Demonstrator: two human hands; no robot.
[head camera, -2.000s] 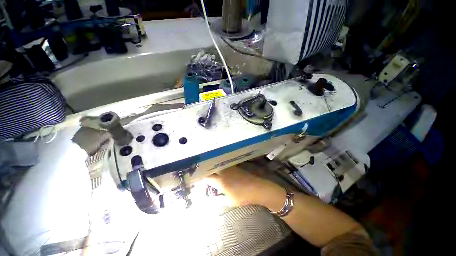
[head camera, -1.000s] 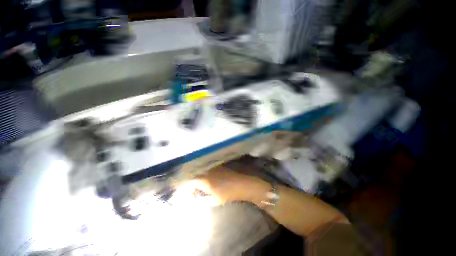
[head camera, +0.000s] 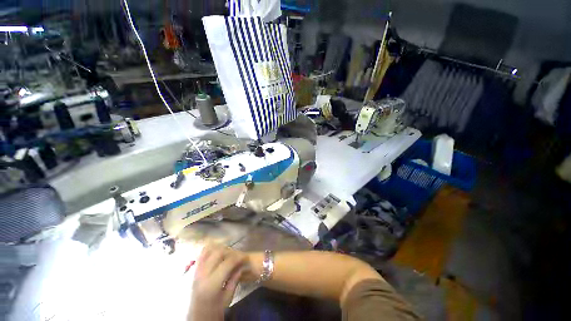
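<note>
My right hand (head camera: 222, 262), with a bracelet at the wrist, is right of the needle area, its fingers bent over the cloth. Skin below it at the bottom edge seems to be my left hand (head camera: 205, 302), partly covered and washed out. What either holds is hidden. A small red thing (head camera: 190, 266) lies by the fingers. The cloth is bleached white under the lamp; its grey-brown part (head camera: 257, 233) lies under the machine arm. The white JACK sewing machine (head camera: 200, 207) with a blue stripe stands just beyond the hands.
A tall striped bag (head camera: 250, 75) and a grey thread cone (head camera: 205, 110) stand behind the machine. A striped navy-white bundle (head camera: 28, 213) is at left. Another sewing machine (head camera: 382, 117) and a blue basket (head camera: 413, 175) are at right. Garments (head camera: 432, 94) hang behind.
The view has swung right and widened. My right hand has come out from beside the needle toward me. A second hand seems to show below it. The red thing now shows.
</note>
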